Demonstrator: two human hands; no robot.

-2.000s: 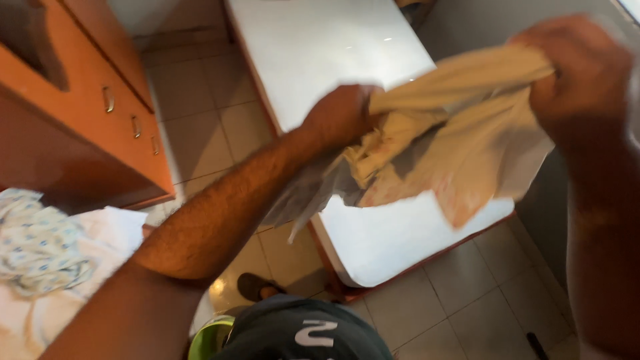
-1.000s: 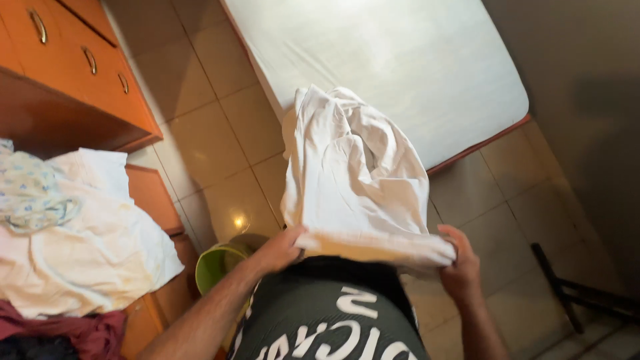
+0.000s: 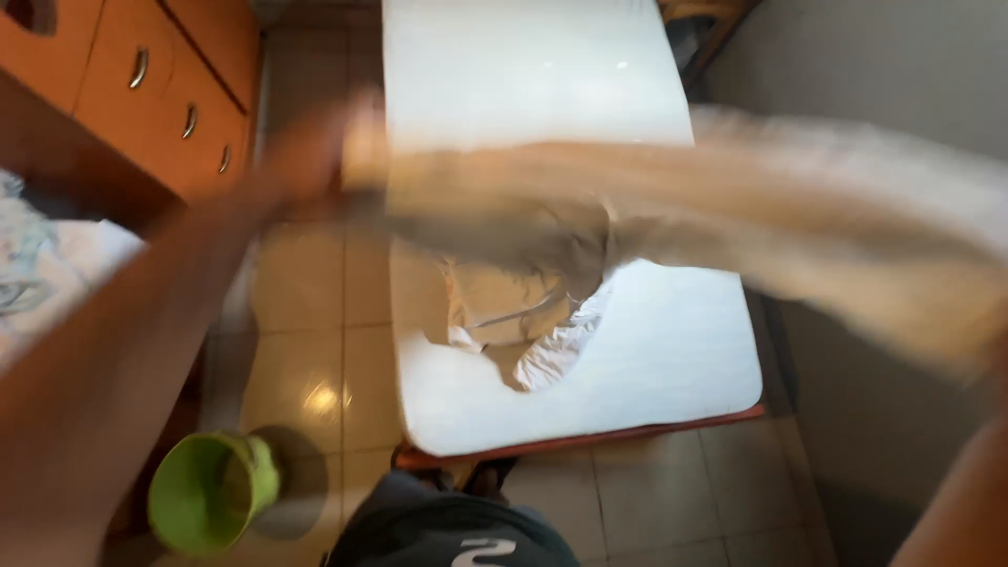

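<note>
A beige and white cloth (image 3: 551, 181), blurred by motion, stretches across the view above a white-covered mattress (image 3: 661, 346). My left hand (image 3: 339, 146) grips its left end, blurred, at the mattress's left side. At the far right edge the cloth runs toward my right hand, which is blurred and mostly cut off by the frame; only my forearm shows well there, so its grip cannot be made out. The cloth's middle sags in folds, with a crumpled white part (image 3: 555, 358) hanging over the mattress.
Orange wooden drawers (image 3: 169, 94) with metal handles stand at the upper left. White and patterned cloths (image 3: 71, 252) lie heaped at the left edge. A green bucket (image 3: 205, 492) stands on the tiled floor at lower left. A grey wall (image 3: 882, 197) rises on the right.
One second ago both hands held the cloth low, close to my body; now it is raised and spread wide, with my hands much farther apart.
</note>
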